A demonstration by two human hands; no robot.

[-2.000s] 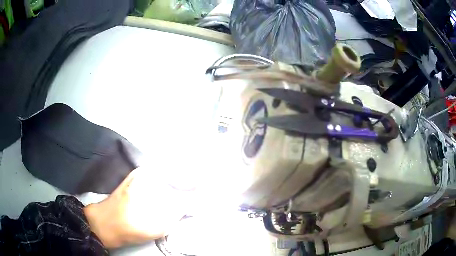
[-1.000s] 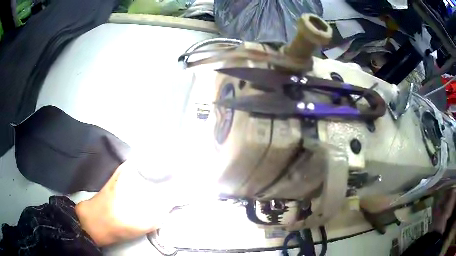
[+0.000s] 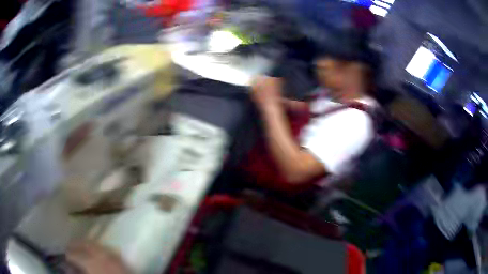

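The view is strongly blurred. A hand, by its place my right hand (image 3: 96, 259), shows at the bottom left edge, cut off by the frame; its fingers and anything in it cannot be made out. My left hand is out of the picture. The cream sewing machine (image 3: 40, 136) fills the left side. A red plastic basket (image 3: 355, 260) stands at the bottom centre, with dark grey cloth pieces (image 3: 283, 247) in it. The needle area and the piece seen earlier at my left hand are not in view.
The pale table (image 3: 155, 227) runs between machine and basket, with a small brown object (image 3: 165, 202) on it. Beyond the basket sits a person (image 3: 342, 134) in a white shirt and red apron, arm raised over dark cloth (image 3: 211, 104). Bright screens or lights show upper right.
The view has swung far to the right. The left hand, its dark piece and the snips have left the picture; the red basket and the other person have come in.
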